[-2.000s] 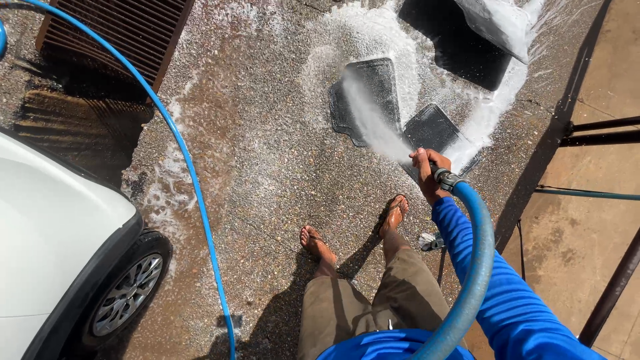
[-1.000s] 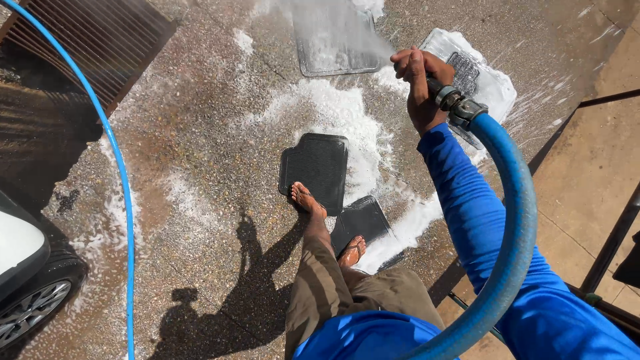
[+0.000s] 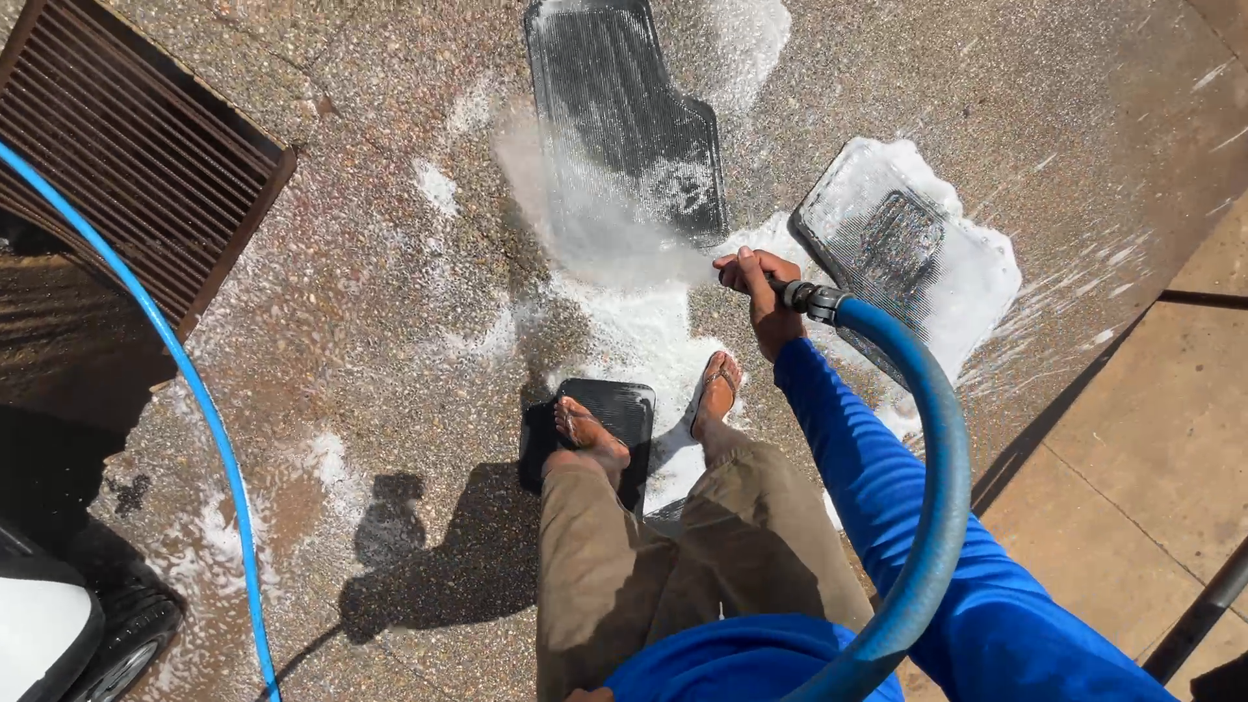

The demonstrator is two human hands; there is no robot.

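My right hand (image 3: 765, 292) grips the spray nozzle (image 3: 792, 295) on a thick blue hose (image 3: 954, 458). Water spray fans leftward over the lower part of a black ribbed rubber car mat (image 3: 624, 127). A second mat (image 3: 892, 244), largely covered in white foam, lies to the right of my hand. My foot in a flip-flop rests on a smaller black mat (image 3: 624, 414); part of another mat (image 3: 668, 515) shows between my legs. Only a sliver of what looks like my left hand (image 3: 591, 695) shows at the bottom edge, its fingers hidden.
A rusty metal drain grate (image 3: 136, 146) sits at upper left. A thinner blue hose (image 3: 210, 409) curves down the left side. The white car's wheel (image 3: 132, 648) is at lower left. White foam (image 3: 643, 331) covers wet pebbled ground, and a dark pole (image 3: 1204, 609) is at lower right.
The spray now falls on the large black mat, which carries less foam than a second ago. One foot has moved right, off the mat and onto the foamy ground. The view has shifted.
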